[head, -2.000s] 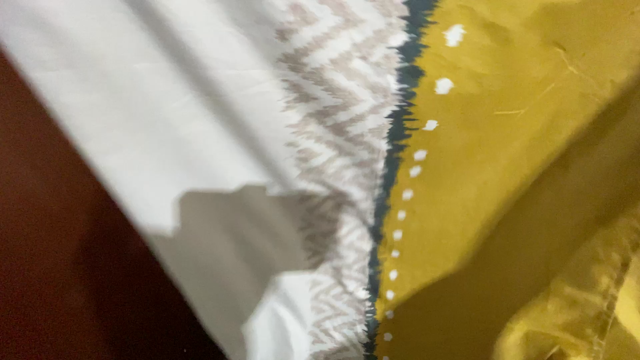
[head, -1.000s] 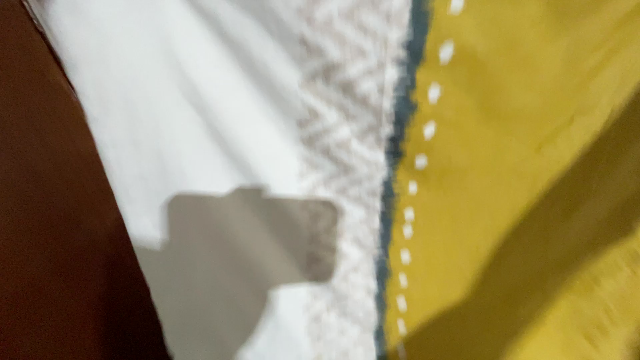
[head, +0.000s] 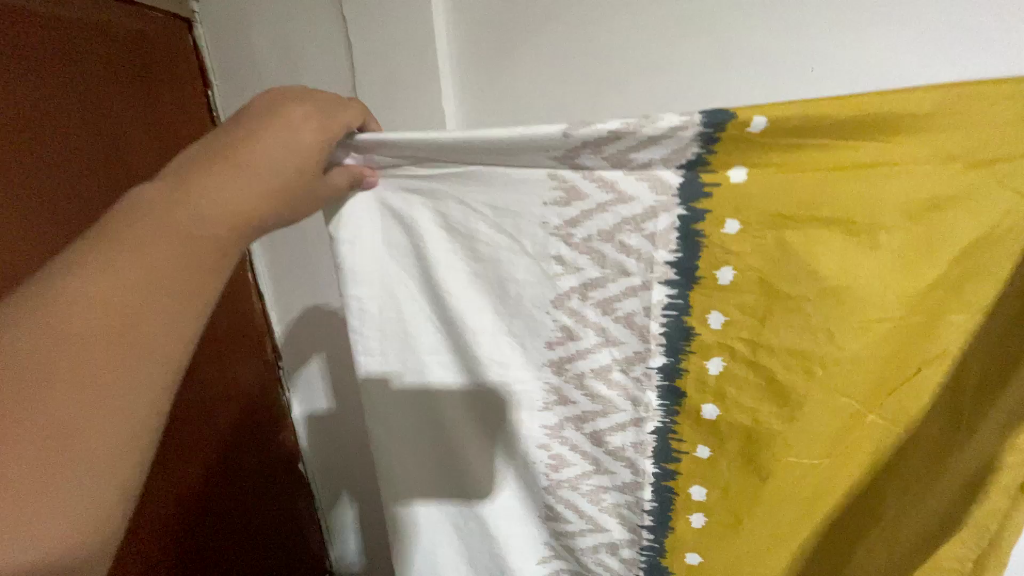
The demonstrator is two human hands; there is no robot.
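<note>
My left hand reaches up from the left and pinches the top left corner of a large printed cloth between thumb and fingers. The cloth hangs down from there, its top edge pulled nearly straight toward the right. Its left part is white, followed by a grey-beige zigzag band, a jagged dark blue-grey stripe and a mustard-yellow part with a column of white spots. Shadows fall across the white and yellow parts. The cloth runs out of view at the right and bottom. My right hand is not in view.
Behind the cloth stands a pale wall with a vertical edge near the left. A dark red-brown panel, perhaps a door, is at the far left, partly behind my forearm.
The view has shifted a lot, so the cloth's top edge and wall now show. My left hand, absent from both earlier frames, is now visible holding the cloth's corner.
</note>
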